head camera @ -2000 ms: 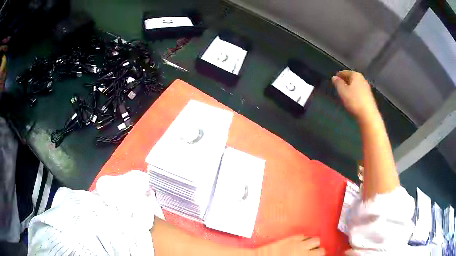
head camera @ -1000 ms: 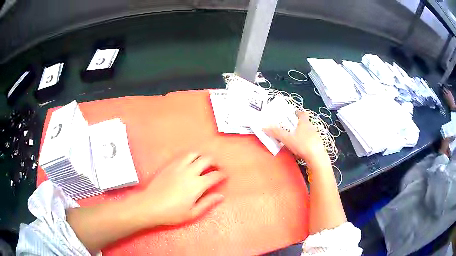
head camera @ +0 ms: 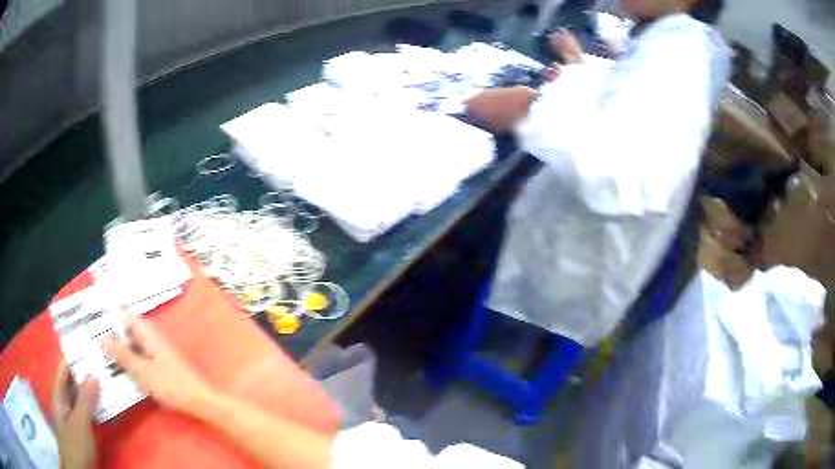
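A white printed card (head camera: pixel 99 353) lies over the orange-red mat (head camera: pixel 220 334) at the lower left, under my right hand (head camera: pixel 156 362), whose thumb and fingers are on it. My left hand (head camera: pixel 75 417) is at the card's lower left edge, partly cut off by the frame's bottom; blur hides whether it grips. More white cards (head camera: pixel 151 261) lie fanned at the mat's back edge. A white booklet (head camera: pixel 29 426) with a dark curved picture shows at the left rim, partly cut off.
Cream rubber bands (head camera: pixel 247 247) are heaped beside the mat, with yellow pieces (head camera: pixel 286 321) at the near edge. White paper stacks (head camera: pixel 366 156) spread beyond. A grey post (head camera: pixel 121 110) stands behind the cards. A person in a white smock (head camera: pixel 613 147) sits right, above a blue stool (head camera: pixel 513 376).
The view has swung right. My left hand has moved from the middle of the mat to the card. My right hand has moved from the loose pile to the card over the mat.
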